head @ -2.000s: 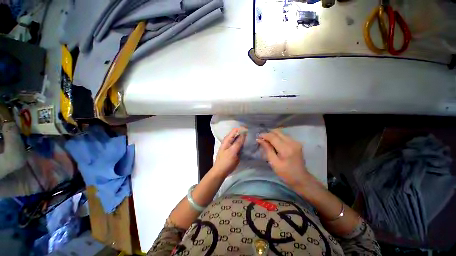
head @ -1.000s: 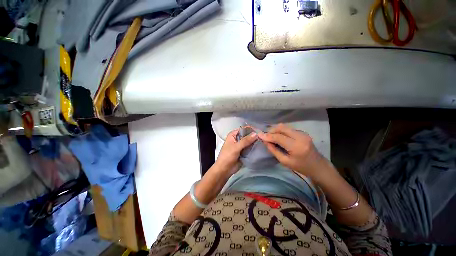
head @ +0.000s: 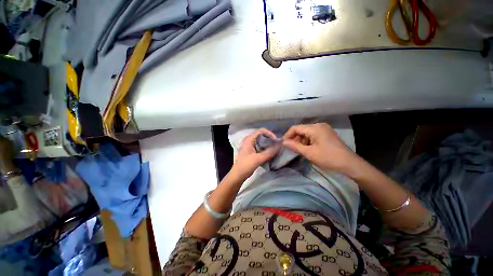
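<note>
A small grey garment piece point(head: 284, 156) is held over my lap, just below the table's front edge. My left hand point(head: 256, 151) grips its left side, with a bunched part of the fabric showing between thumb and fingers. My right hand point(head: 311, 143) pinches its upper edge between thumb and fingertips, close to the left fingertips. What lies between the fingertips is too small to tell. The white cloth on my lap point(head: 330, 188) lies under the piece.
Scissors with yellow and red loops point(head: 412, 21) lie on the cream bed plate point(head: 346, 40). A grey bundle point(head: 178, 32) and a tan-gold strip point(head: 130, 75) lie at the table's left. Blue fabric point(head: 121, 186) hangs lower left. Grey pieces point(head: 459, 183) are heaped low at right.
The grey piece has turned and bunched in my left hand. My right hand has moved slightly up, its forearm further out to the right. The view has shifted a little.
</note>
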